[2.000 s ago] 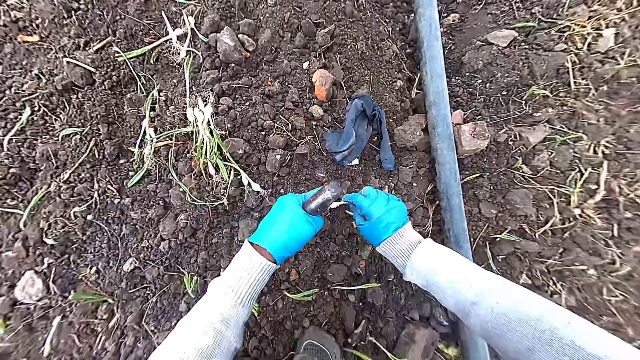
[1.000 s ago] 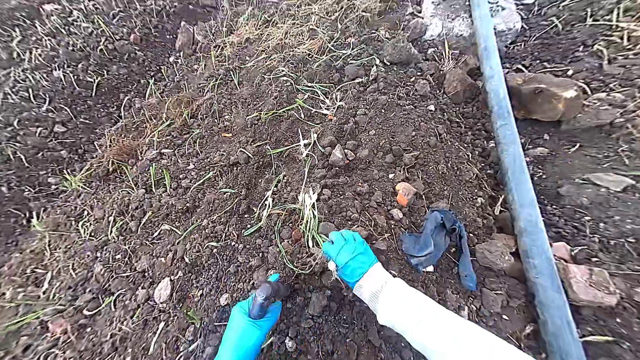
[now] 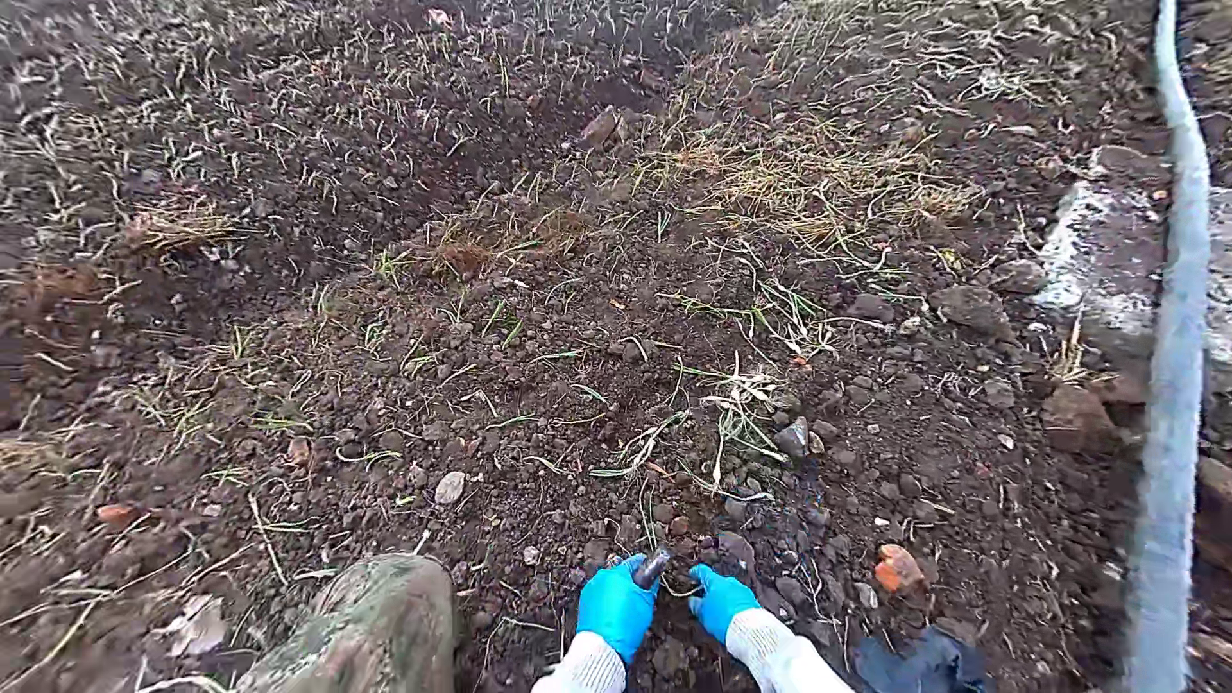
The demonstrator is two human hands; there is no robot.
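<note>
Both hands are low in the middle of the head view, in blue gloves with light knit cuffs. My left hand (image 3: 617, 608) is closed around a dark rounded tool handle (image 3: 652, 568), whose end sticks up past the fingers. Just to its right, my right hand (image 3: 720, 603) holds a thin pale stem (image 3: 681, 591) at its fingertips. Pulled green-and-white bulb plants (image 3: 743, 409) lie on the soil beyond the hands, and more such plants (image 3: 789, 318) lie farther up.
A long grey pipe (image 3: 1169, 385) runs down the right side beside a whitish slab (image 3: 1107, 241). A dark cloth (image 3: 919, 664) and an orange-faced stone (image 3: 900, 570) lie right of my hands. My knee (image 3: 366, 626) shows at lower left. Dry straw (image 3: 808, 183) covers soil farther up.
My right hand, which was beside the pulled plants, is back near my left hand. The view has shifted up and left, and a knee now shows.
</note>
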